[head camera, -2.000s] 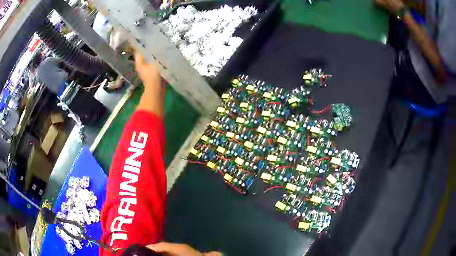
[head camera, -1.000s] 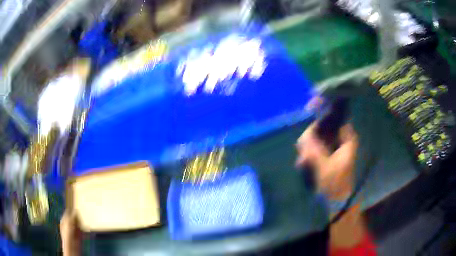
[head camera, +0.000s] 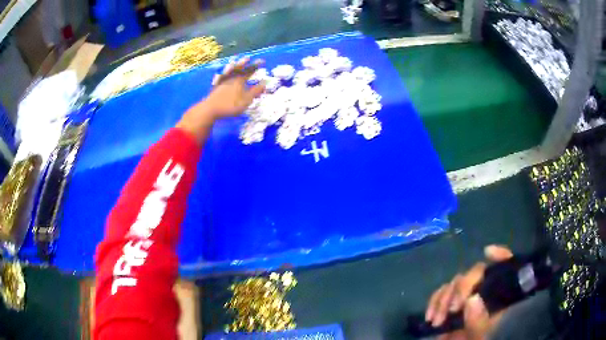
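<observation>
My left hand (head camera: 232, 91), in a red sleeve, reaches over the left edge of a heap of white plastic pieces (head camera: 319, 96) on the blue sheet (head camera: 279, 206). Its fingers are apart among the pieces; no held piece is clear. My right hand (head camera: 468, 299) is at the lower right, away from the heap, closed around a thick black electric screwdriver (head camera: 521, 279) with a pale label. White marks show on the sheet below the heap.
Brass pieces (head camera: 262, 302) lie before the sheet, behind the blue screw tray (head camera: 286, 334). The cardboard tray (head camera: 189, 309) is partly behind my sleeve. Circuit boards (head camera: 568, 199) lie right. A dark strip (head camera: 56, 186) and bagged brass parts (head camera: 18, 192) lie left.
The view has swung back to the blue sheet from the right side. My left hand has moved from the cardboard tray to the white heap. My right hand is now lower in view, still with the screwdriver.
</observation>
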